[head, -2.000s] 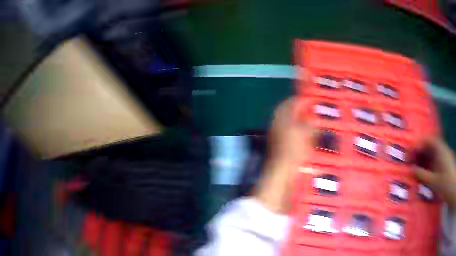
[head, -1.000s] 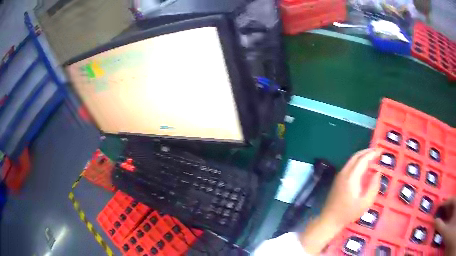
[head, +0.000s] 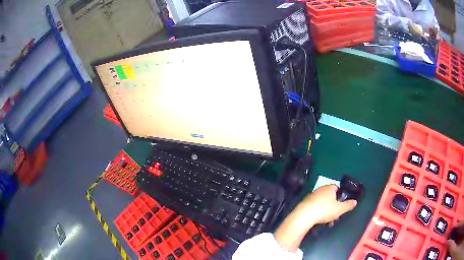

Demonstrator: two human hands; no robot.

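My left hand (head: 325, 204) is closed around the black handheld scanner (head: 350, 188), left of the red-orange compartment tray (head: 410, 226). Part of a pale paper slip (head: 326, 182) shows beside the scanner. The tray holds several smartwatch units (head: 408, 180), most with a small white square lit. One unit (head: 399, 202) in the tray's left column has a dark face. My right hand (head: 456, 248) is cut off by the right edge, with a dark object at its fingers; what it is cannot be told for sure.
A monitor (head: 188, 96) with a pale page stands at left, a black keyboard (head: 213, 190) below it and a computer tower (head: 300, 66) behind. Stacked red-orange trays (head: 342, 29) and a blue bin (head: 416, 60) stand at the far edge. More filled trays (head: 170, 233) lie lower left.
My left hand has left the tray's left side and taken hold of the scanner. The view has swung left, bringing the monitor and tower in. My right hand is now mostly out of the picture.
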